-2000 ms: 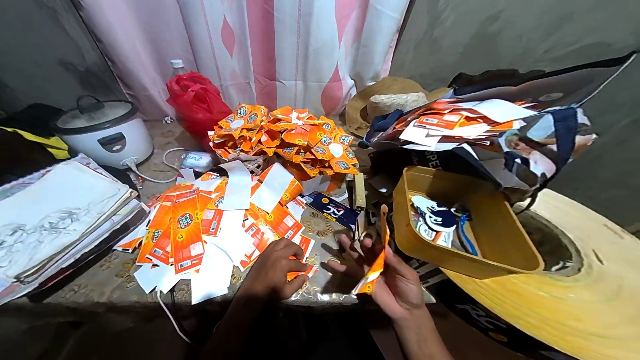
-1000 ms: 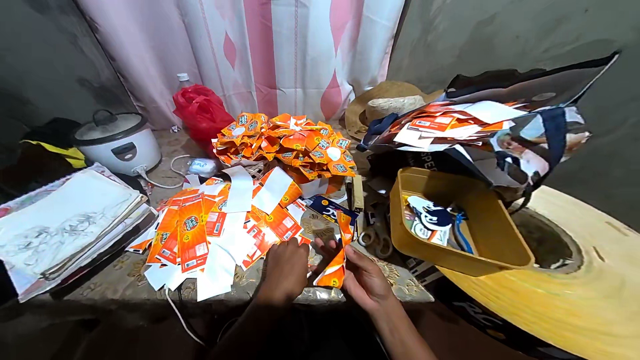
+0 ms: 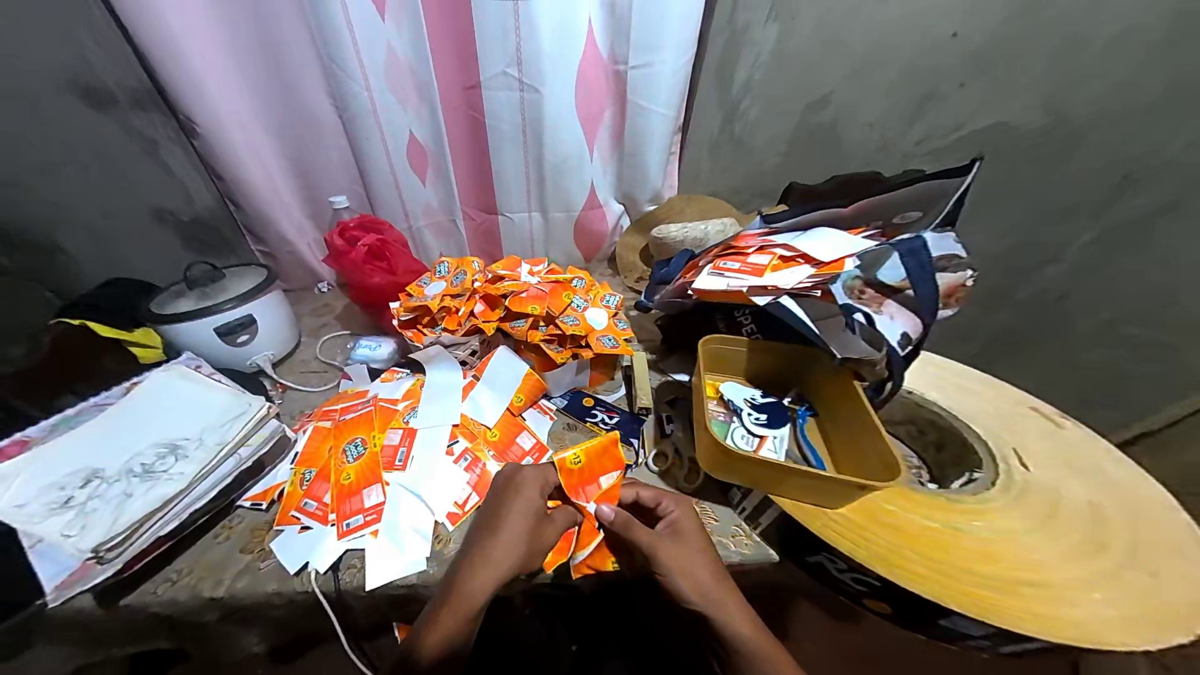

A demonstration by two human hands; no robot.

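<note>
Near the table's front edge, an orange printed wrapper strip (image 3: 591,473) is pinched at its middle between both hands, bent or folded there, with ends above and below. My left hand (image 3: 525,516) grips it from the left, and my right hand (image 3: 661,530) has its thumb and fingers on it from the right. Left of the hands lies a loose heap of orange and white wrapper strips (image 3: 356,459). Behind it stands a pile of folded orange wrapper pieces (image 3: 525,305). A dark blue printed packet (image 3: 600,415) lies just beyond the hands.
An ochre plastic container (image 3: 797,478) holds cards and a blue item, right of scissors (image 3: 670,455). Behind it, a bag (image 3: 900,309) holds more strips. A large yellowish roll (image 3: 1059,525) is at right. Stacked papers (image 3: 122,459), a rice cooker (image 3: 230,319) and a red plastic bag (image 3: 370,262) are leftward.
The hands have come together on the orange strip, which was upright by the right hand two seconds ago and is now pinched at its middle.
</note>
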